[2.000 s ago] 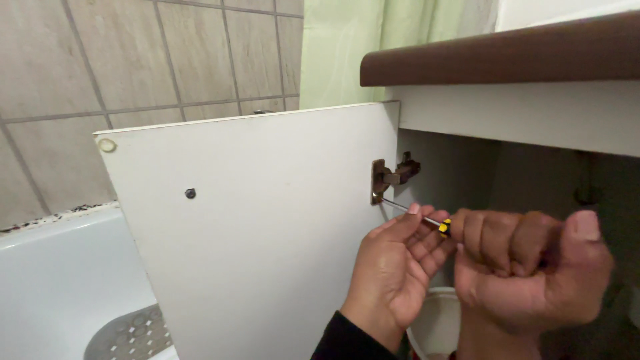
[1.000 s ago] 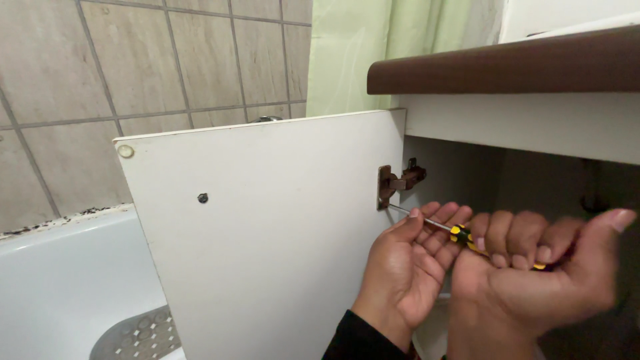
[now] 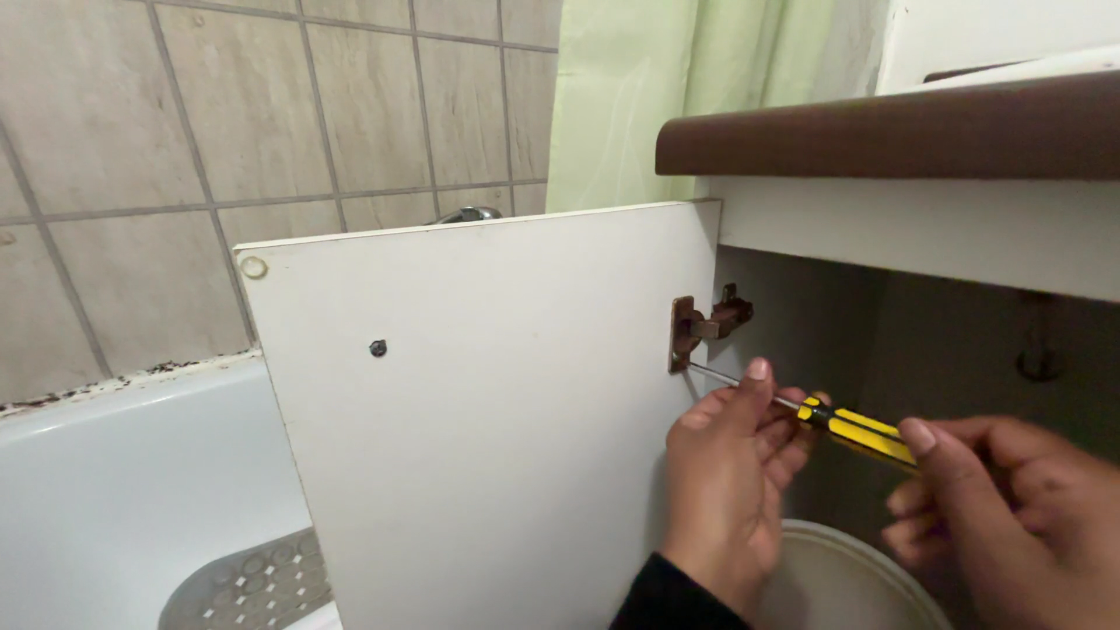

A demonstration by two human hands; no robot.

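Observation:
A screwdriver (image 3: 862, 431) with a yellow and black handle slants down to the right, its tip at the lower end of a rusty concealed hinge (image 3: 682, 334). The hinge joins the white cabinet door (image 3: 507, 394) to the cabinet side. My left hand (image 3: 731, 472) steadies the metal shaft between thumb and fingers, just below the hinge. Around the rear of the handle, my right hand (image 3: 1006, 507) is closed with thumb and fingertips. The screw under the tip is too small to make out.
A brown-edged countertop (image 3: 875, 131) juts out above the dark cabinet opening. Below my hands stands a pale round container (image 3: 840, 560). A bathtub (image 3: 157, 490) with a bath mat (image 3: 262, 582) lies beyond the door at left. A green curtain (image 3: 621, 105) hangs behind.
My right hand has shifted back along the handle and changed its grip from a fist to thumb and fingertips, so more of the yellow handle shows. The tip stays at the hinge.

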